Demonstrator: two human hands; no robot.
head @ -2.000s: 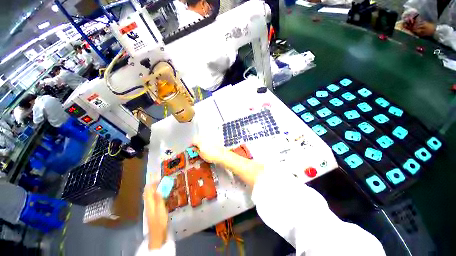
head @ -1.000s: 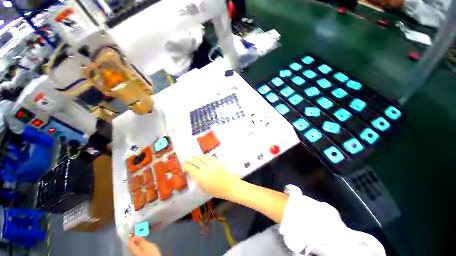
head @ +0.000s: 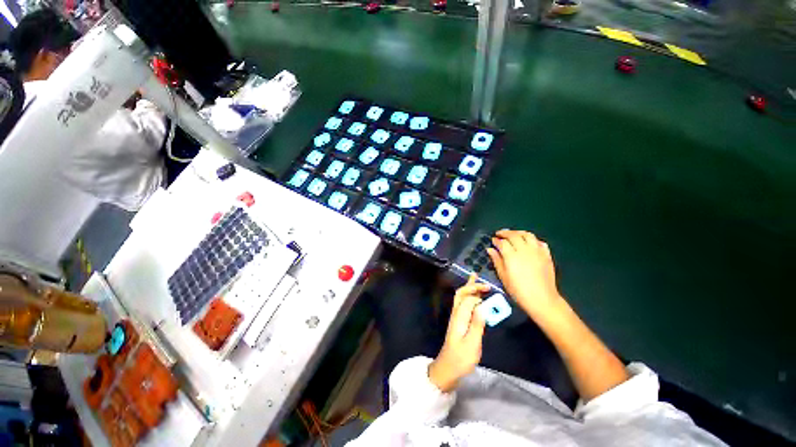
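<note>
My left hand holds a light-blue square housing with a round centre hole, between thumb and fingers, above my lap. My right hand rests with its fingertips on the release-liner sheet, which has rows of dark dots and lies at the near edge of the green bench. The fingers cover part of the sheet, and whether they grip a dot cannot be seen. The black parts tray with rows of cyan housings lies beyond my hands on the bench.
The white machine table is at the left, with a dotted plate, a loose orange-brown block, fixtures and a red button. The brass-gold working head hangs over the fixtures. A person in white is behind the machine.
The view has turned right towards the bench. My left hand has brought the housing from the machine's front edge to above my lap. My right hand has moved from beside the fixtures to the dotted sheet.
</note>
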